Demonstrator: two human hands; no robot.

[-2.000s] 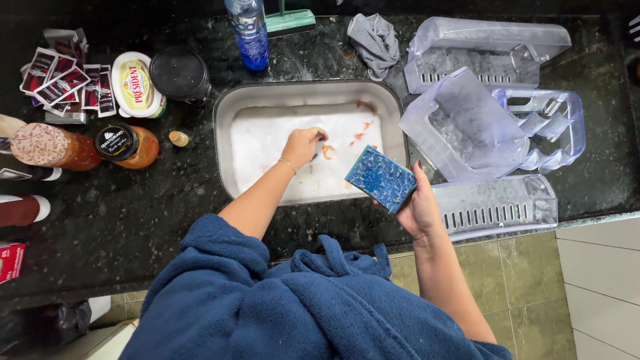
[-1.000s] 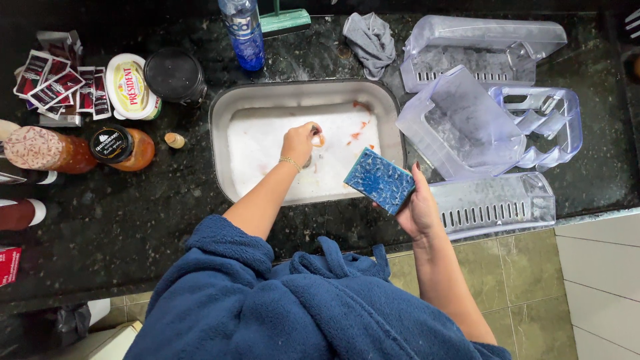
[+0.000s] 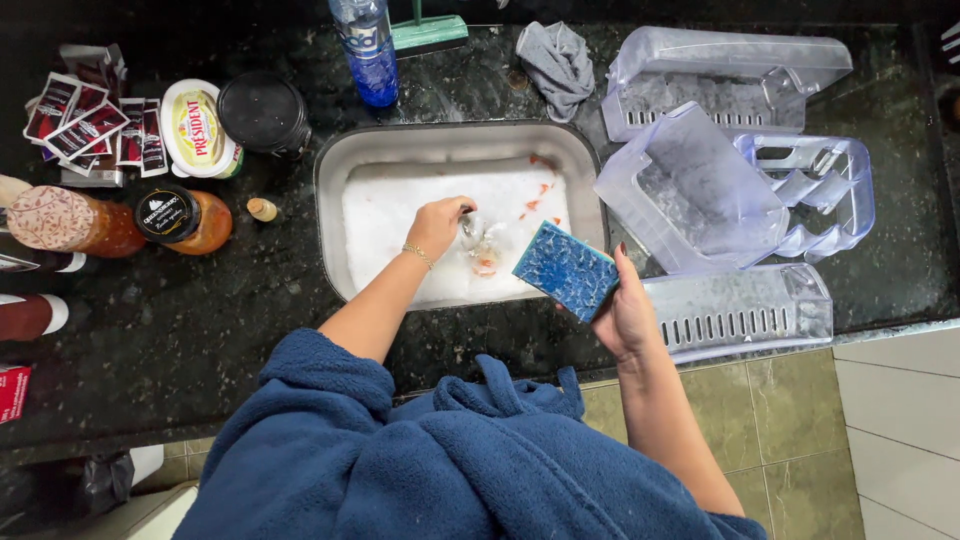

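Observation:
Over the left-middle of the sink [image 3: 459, 303], my left hand [image 3: 439, 225] has its fingers closed around a small shiny thing, partly hidden by the hand, above white foam [image 3: 390, 225]. Orange-red scraps [image 3: 532, 204] lie on the foam at the right side, and more sit just below and right of my left hand. My right hand [image 3: 626, 315] holds a blue scrubbing sponge [image 3: 566, 270] with foam on its face, tilted over the sink's front right corner.
Clear plastic refrigerator bins [image 3: 694, 195] lie right of the sink. A grey cloth [image 3: 556, 67], a blue bottle [image 3: 366, 56] and a green squeegee [image 3: 429, 34] are behind it. Jars [image 3: 184, 219], a white tub [image 3: 199, 127], a black-lidded container [image 3: 264, 112], a cork [image 3: 262, 209] and sachets [image 3: 86, 124] stand left.
The orange-red scraps near my left hand have shifted, and a shiny thing now shows at its fingertips. My right hand keeps the sponge in about the same place.

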